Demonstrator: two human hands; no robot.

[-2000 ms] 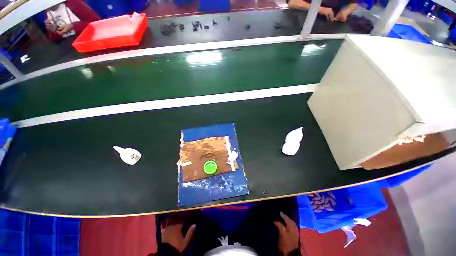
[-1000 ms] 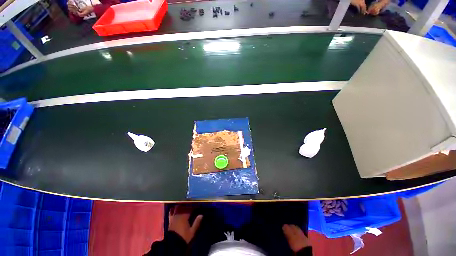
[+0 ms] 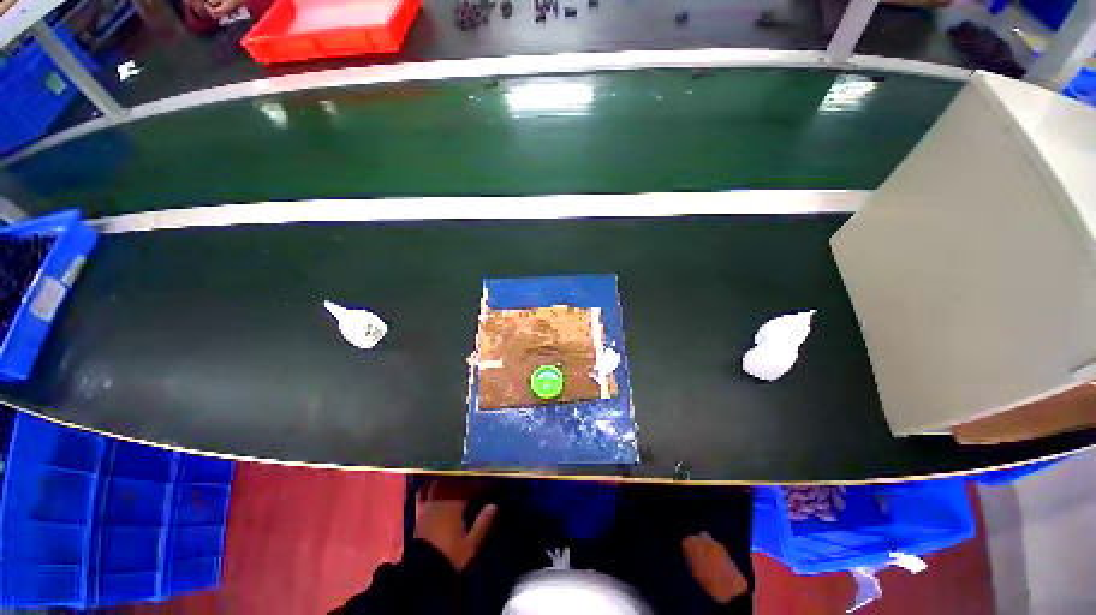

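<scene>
The blue work pad (image 3: 551,445), topped with worn brown cardboard (image 3: 517,348) and tape, lies on the dark bench in front of me. A bright green round piece (image 3: 547,381) sits on the cardboard. One white squeeze bottle (image 3: 363,327) lies left of the pad, another (image 3: 776,346) lies to its right. My left hand (image 3: 453,530) rests on my dark-clothed lap below the bench edge, thumb apart, holding nothing visible. My right hand (image 3: 714,567) rests on my lap at the right, with nothing visible in it; its fingers are small and partly unclear.
A cream metal box (image 3: 980,258) stands at the right. A blue bin (image 3: 54,300) with dark parts is at the left edge. A blue bin (image 3: 925,525) below the bench holds pinkish parts. Blue crates (image 3: 54,511) stand lower left. A red tray (image 3: 325,29) is at the back.
The view has shifted, so the bench things sit further right and the red tray higher in the picture. More of the left blue bin shows. Both hands stay on my lap.
</scene>
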